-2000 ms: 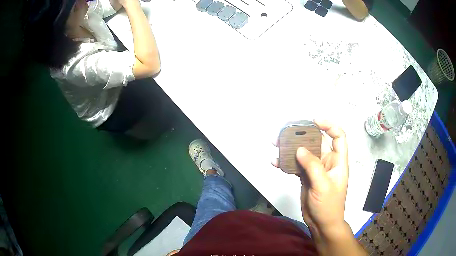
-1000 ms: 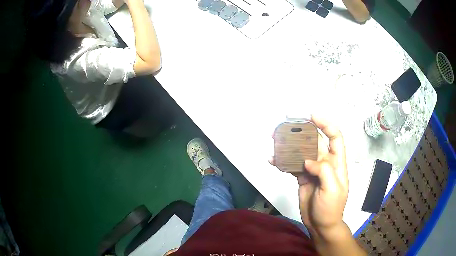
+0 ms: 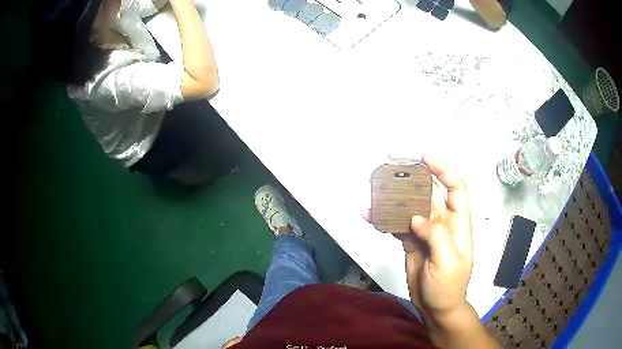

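Note:
My right hand (image 3: 442,245) holds a palm-sized unit (image 3: 401,204) above the table. The unit is a rounded square with a brown wood-grain face towards me, a small dark slot near its top edge and faint marks on the face. My thumb rests at its lower right corner and fingers lie along its right side and behind it. The back of the unit is hidden. My left hand is not clearly seen; only a bit of skin shows at the bottom edge of the picture.
The white table (image 3: 307,136) bears a bottle (image 3: 528,162), two dark phones (image 3: 515,252), grey pads (image 3: 307,15) and black pieces (image 3: 436,7). A blue bin (image 3: 580,225) with wood-grain units is at the right. A person (image 3: 136,88) sits at the left; another arm shows at the top.
The unit and my right hand have shifted slightly left. My thumb has moved from the middle of the wood-grain face to its lower right corner.

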